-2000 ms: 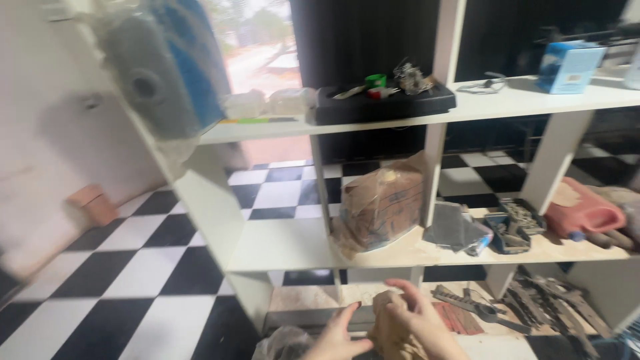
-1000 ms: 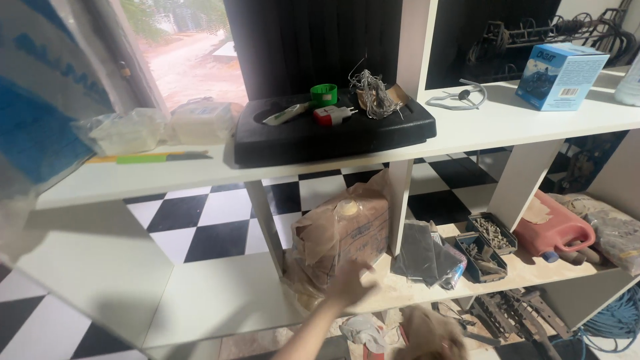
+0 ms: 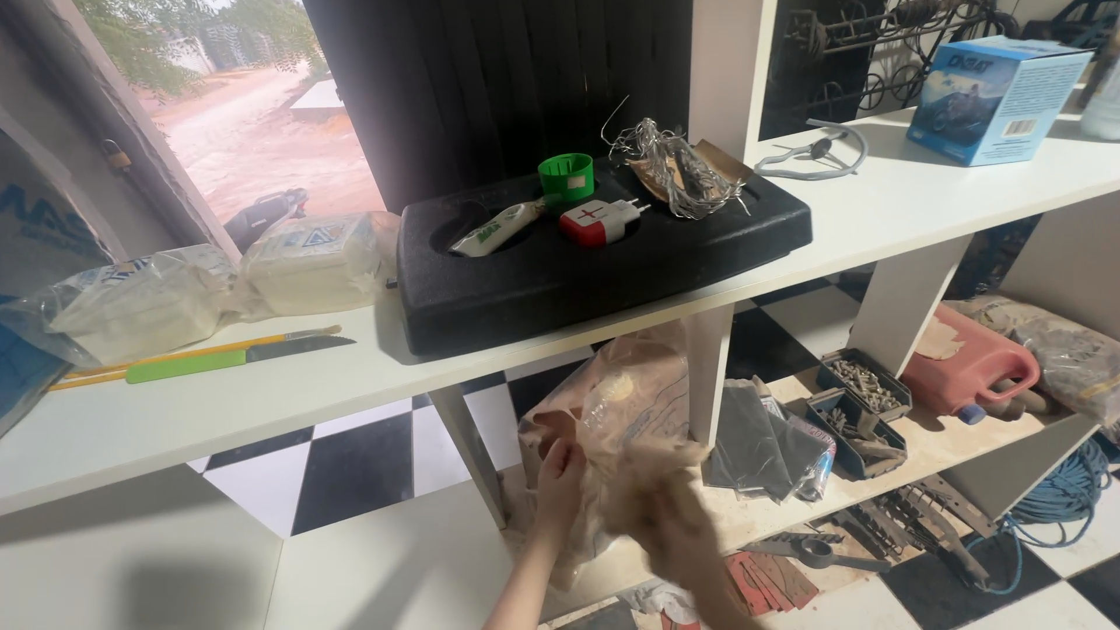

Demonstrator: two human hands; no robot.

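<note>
On the lower shelf stands a brown package in clear plastic [image 3: 647, 394]. My left hand [image 3: 564, 477] is at its front left, fingers closed on the edge of the brown wrapping. My right hand [image 3: 678, 525], blurred, holds a tan crumpled cloth or paper [image 3: 652, 481] in front of the package. Above them, a black plastic tray [image 3: 525, 297] on the upper shelf carries a green plastic cap [image 3: 566, 178], a red and white plug adapter [image 3: 599, 221], a white tube [image 3: 497, 229] and a bundle of thin wire [image 3: 678, 175].
Plastic-wrapped packs [image 3: 306, 262], a green-handled knife [image 3: 188, 366] and a brush [image 3: 306, 333] lie left on the upper shelf [image 3: 367, 394]. A blue box [image 3: 997, 101] stands right. Lower right are bins of screws [image 3: 862, 385], a red jug [image 3: 967, 363], metal tools [image 3: 910, 525] and blue rope [image 3: 1063, 490].
The view has moved closer to the shelves. My left hand, in front of the package with spread fingers a second ago, is now closed on its wrapping. The tan material has moved up beside the package.
</note>
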